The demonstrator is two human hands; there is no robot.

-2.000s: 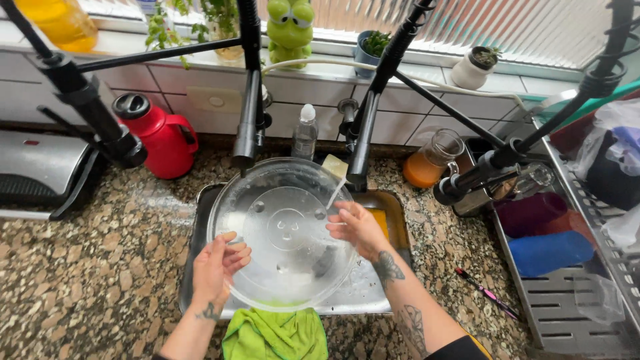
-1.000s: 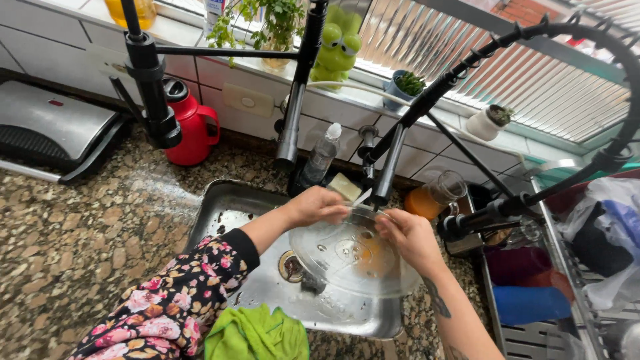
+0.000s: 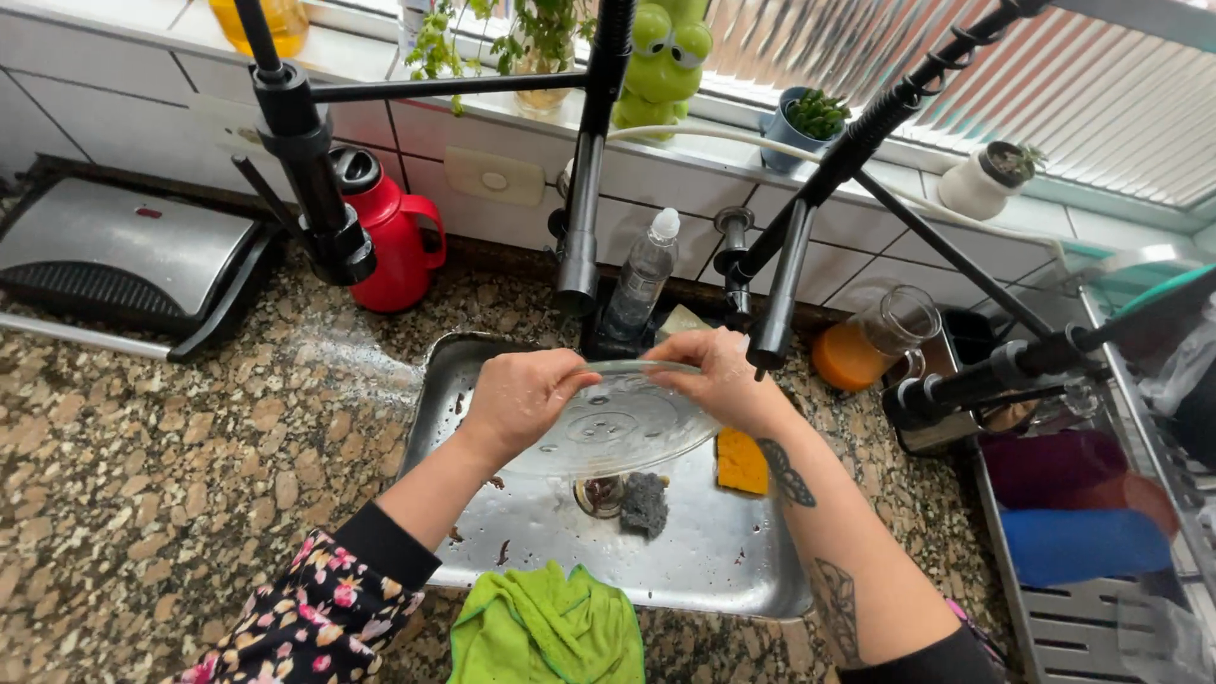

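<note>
Over the steel sink (image 3: 703,575) I hold a round clear glass plate (image 3: 617,427), tilted, by its far rim. My left hand (image 3: 527,394) pinches the rim between thumb and fingers, and my right hand (image 3: 717,375) grips it a little further right. Below the plate, a grey scouring pad (image 3: 645,505) lies beside the drain strainer (image 3: 599,495). An orange sponge (image 3: 742,462) rests at the sink's right side, near my right forearm. Dark scraps are scattered in the basin. A green cloth (image 3: 548,627) hangs at the sink's near edge.
Black faucets (image 3: 578,256) reach over the sink's back edge. Behind it stand a clear bottle (image 3: 642,275) and a red thermos (image 3: 385,228). An electric grill (image 3: 123,256) is on the left; a glass jug (image 3: 876,337) of orange liquid and a dish rack (image 3: 1012,570) are on the right.
Two seconds ago my hands were apart at the plate's two sides; now both are close together at its far rim, with the plate tilted. The sink's middle shows below it.
</note>
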